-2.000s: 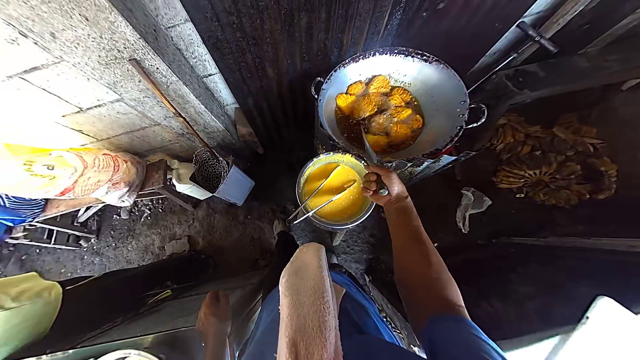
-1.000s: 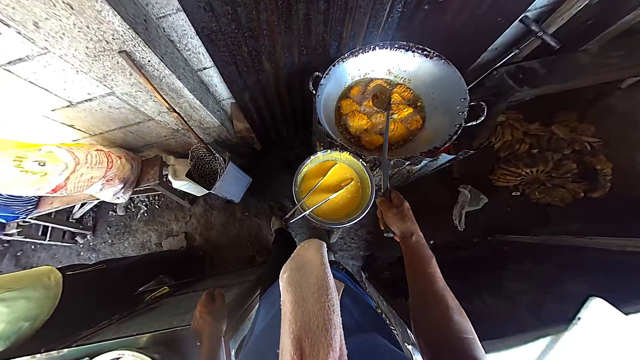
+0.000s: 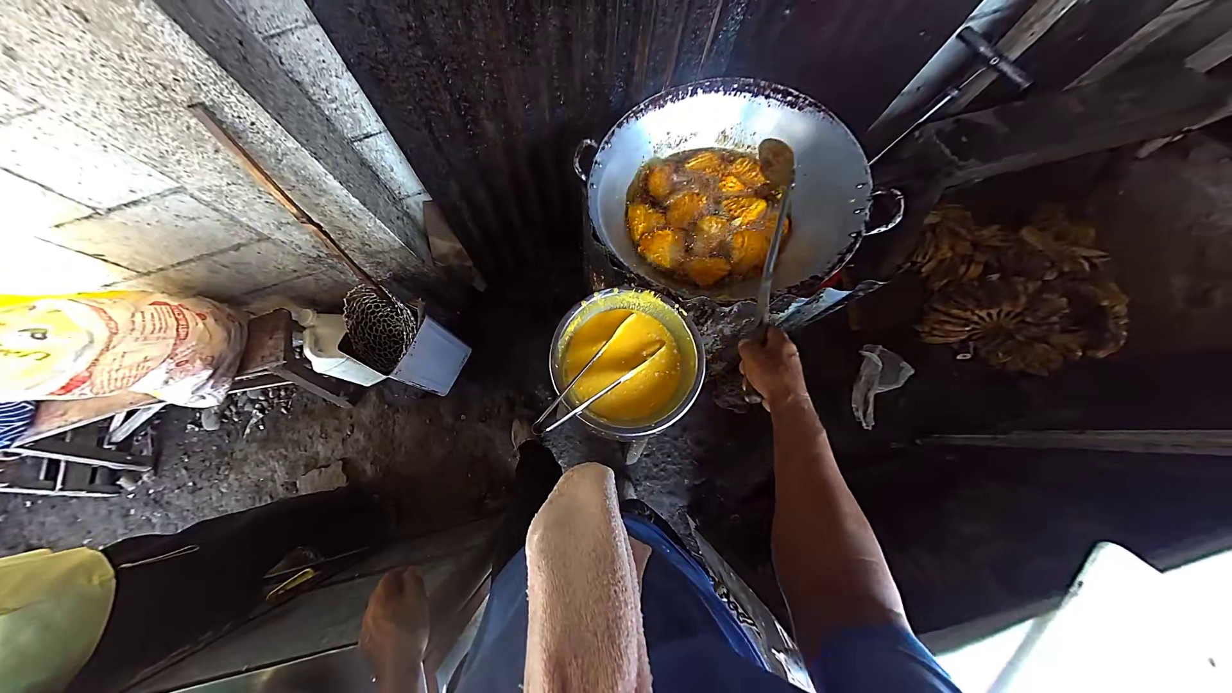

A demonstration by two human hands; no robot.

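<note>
My right hand (image 3: 773,368) is closed around the handle of a long metal ladle (image 3: 773,255), whose bowl rests at the right rim of the oil in a large metal wok (image 3: 830,207). Several yellow-orange battered pieces (image 3: 685,209) fry in the dark oil. Below the wok stands a round metal bowl (image 3: 695,371) of yellow batter (image 3: 616,361), with metal tongs (image 3: 599,377) leaning in it. Low in the view, my left hand (image 3: 397,616) hangs near the edge of a metal surface; its fingers are too dark to read. A pinkish towel (image 3: 582,577) hangs in front of my body.
At left, a wire-mesh strainer (image 3: 378,327) with a wooden handle stands in a pale container (image 3: 433,354), near a printed sack (image 3: 144,346). Banana bunches (image 3: 1020,298) and a plastic bag (image 3: 878,380) lie at right. Another person's yellow garment (image 3: 58,606) shows at lower left.
The ladle bowl has moved from the pieces in the oil to the right side of the wok. My right hand stays on its handle.
</note>
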